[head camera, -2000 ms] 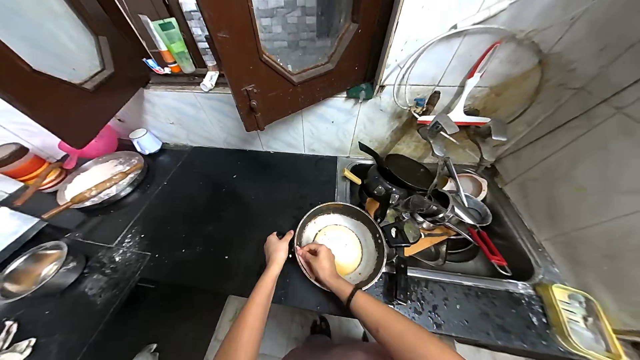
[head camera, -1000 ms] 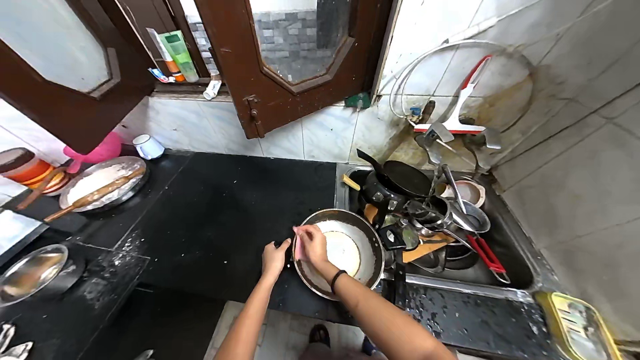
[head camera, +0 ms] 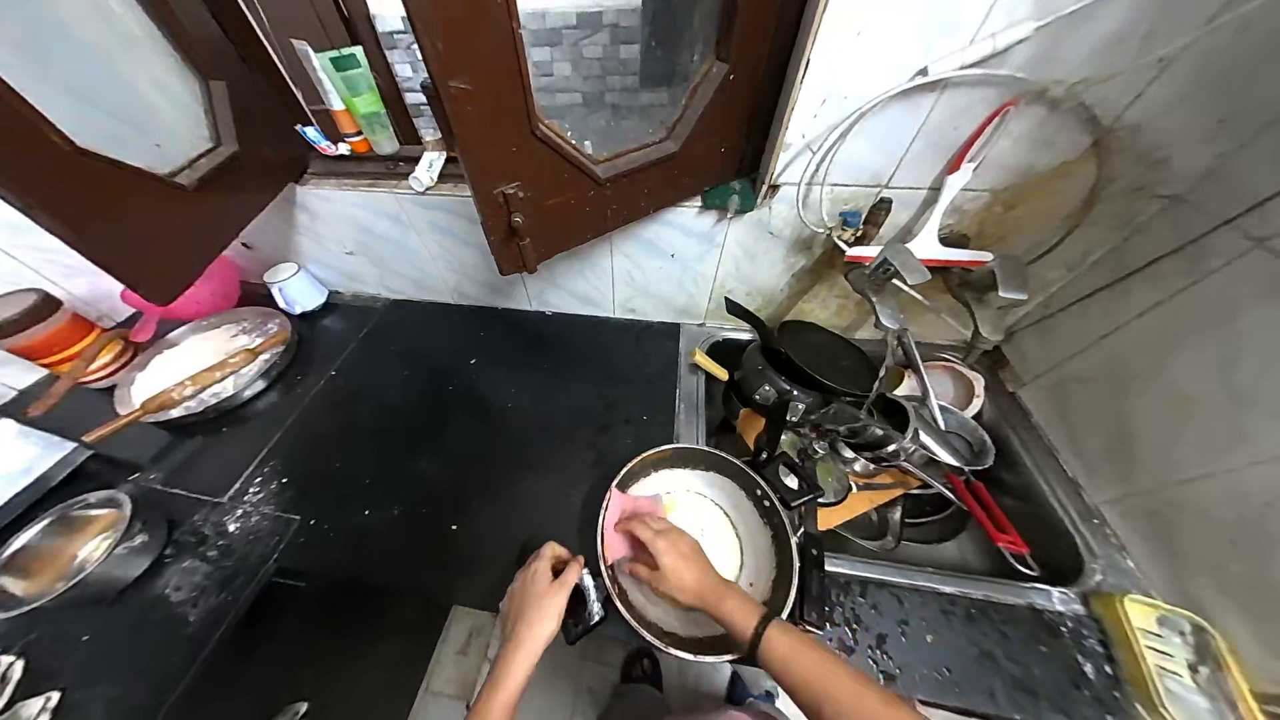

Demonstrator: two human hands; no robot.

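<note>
A round metal pan (head camera: 770,590) with a dark rim and black side handles sits at the counter's front, beside the sink. My right hand (head camera: 670,560) is inside it, fingers pressing a pink cloth or sponge (head camera: 622,510) against the left inner wall. A pale, yellowish round patch shows on the pan's bottom. My left hand (head camera: 545,595) grips the pan's black left handle (head camera: 585,605) from outside. A dark band circles my right wrist.
The steel sink (head camera: 1060,540) at right holds a piled black pan (head camera: 825,357), ladles and red-handled tongs. At left are a floured plate (head camera: 280,365) with a rolling pin (head camera: 190,387) and a steel bowl (head camera: 60,550). A yellow dish (head camera: 1120,640) stands at far right.
My right hand has moved about inside the pan and is now at its left inner side. The pink piece shows more plainly than two seconds ago.
</note>
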